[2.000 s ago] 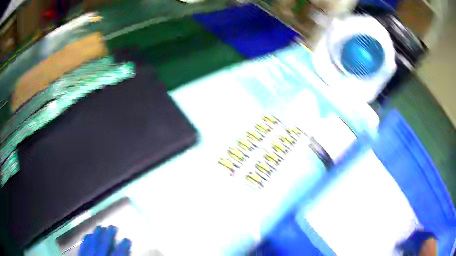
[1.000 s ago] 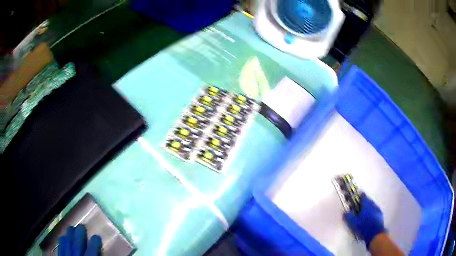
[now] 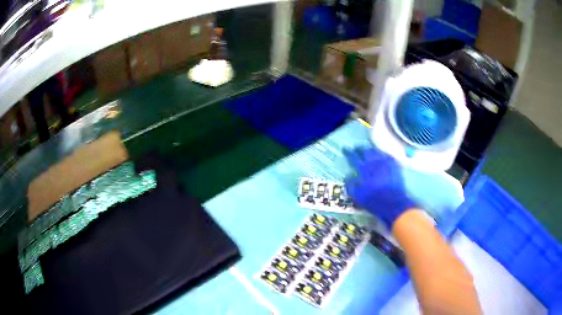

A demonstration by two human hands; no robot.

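Observation:
My right hand [image 3: 379,184], in a blue glove, is over the pale-blue sheet. It holds the right end of a PCB panel strip [image 3: 321,193], component side up, with yellow and black parts; the fingers cover that end. Two more panel strips [image 3: 301,252] [image 3: 333,263] lie side by side on the sheet just below it. My left hand is not in view. Single boards [image 3: 86,209] lie in green rows along the far edge of the black foam sheet [image 3: 142,252] at the left.
A white-and-blue fan [image 3: 425,117] stands beyond my right hand. The blue plastic crate [image 3: 511,240] is at the right. A brown board [image 3: 77,172] lies behind the foam, and a dark blue sheet [image 3: 293,109] lies on the green tabletop. A white shelf edge crosses the top left.
My right hand has moved from inside the crate up and left to the sheet, with the panel strip. The view has tilted up, and my left hand has left the picture.

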